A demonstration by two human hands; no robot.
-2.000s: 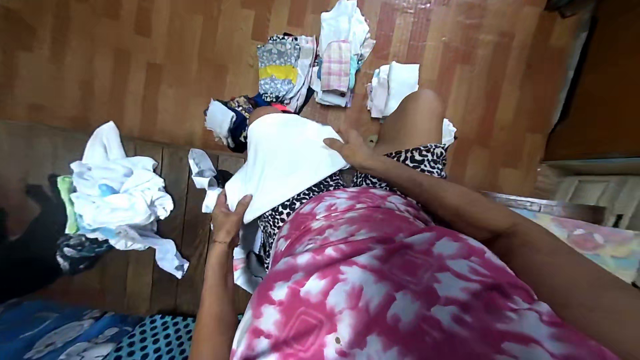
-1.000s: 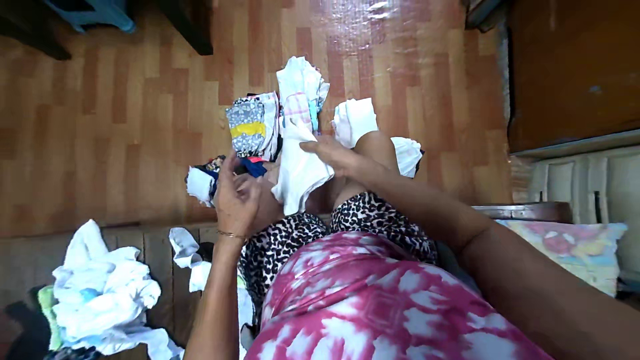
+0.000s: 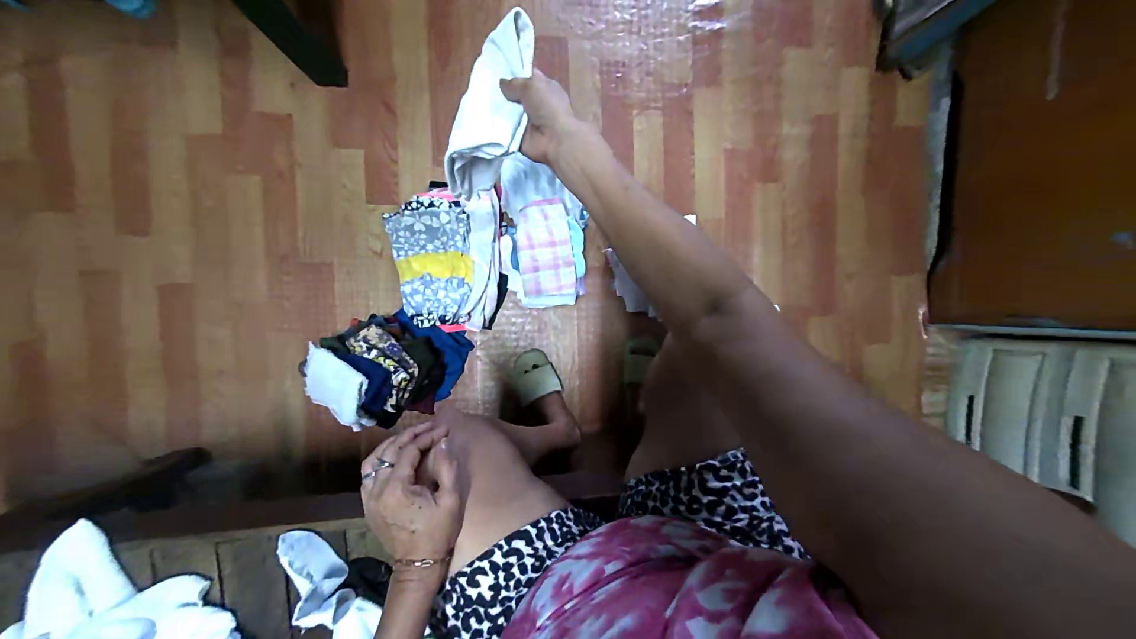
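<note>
My right hand (image 3: 546,111) is stretched far forward and grips a folded white cloth (image 3: 493,106), held over the far end of the folded piles. Below it lies a pile topped with a pink plaid cloth (image 3: 546,248). Left of that is a pile of folded patterned clothes (image 3: 430,262), grey with a yellow band. Nearer me sits a stack of dark folded clothes (image 3: 390,368) with a white piece at its left end. My left hand (image 3: 413,497), with a ring and bracelet, rests by my left knee, fingers curled; whether it holds anything is unclear.
A heap of white cloths (image 3: 115,590) lies on the wooden bench (image 3: 191,555) at lower left, with a white strip of cloth (image 3: 319,577) beside it. A dark furniture leg (image 3: 297,44) stands on the floor at upper left. Cushioned upholstery (image 3: 1025,408) is at the right.
Both hands were on the white cloth spread over my lap; it is now folded smaller and held in my right hand alone, farther forward. My left hand has let go. The view has shifted.
</note>
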